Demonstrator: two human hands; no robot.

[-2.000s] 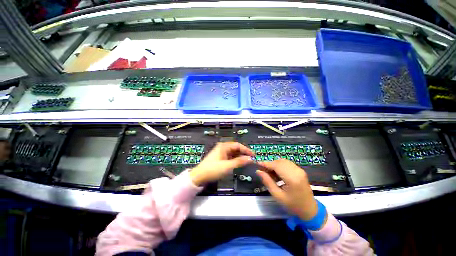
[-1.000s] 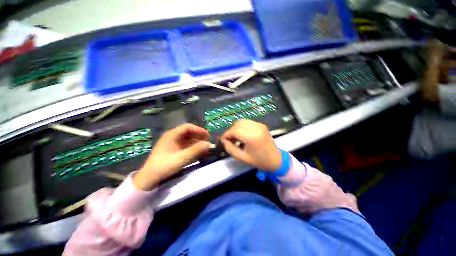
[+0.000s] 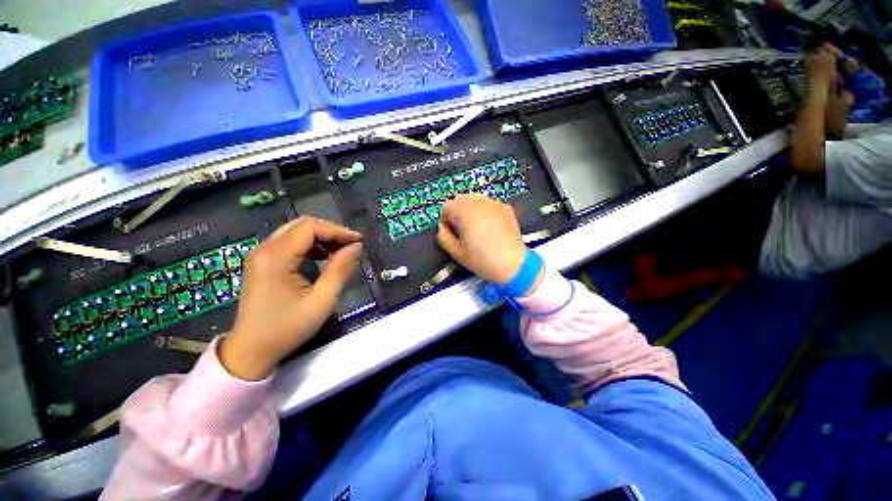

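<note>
A green PCB panel [image 3: 509, 181] lies in a black pallet [image 3: 411, 157] in front of me. My right hand [image 3: 479, 235], with a blue wrist strap [image 3: 523, 276], is over the panel's near edge, fingertips pointing down at it. Its fingertips are partly hidden, and I cannot tell if they hold a component. My left hand [image 3: 293, 284] is just left of this pallet, thumb and index finger curved with a small gap between their tips; no component shows there. It covers the right end of a second green panel [image 3: 147, 298] in the left pallet.
Two blue bins [image 3: 196, 98] with loose silvery components and a larger blue bin [image 3: 548, 34] stand behind the track. Pale clamp levers [image 3: 460, 125] angle across the pallets. Another pallet [image 3: 665, 122] is to the right. Spare panels lie far left. Another person [image 3: 831, 147] works at far right.
The view has swung right and tilted. My hands, close together before, are now apart: the right has moved over the middle panel, the left stays to its left.
</note>
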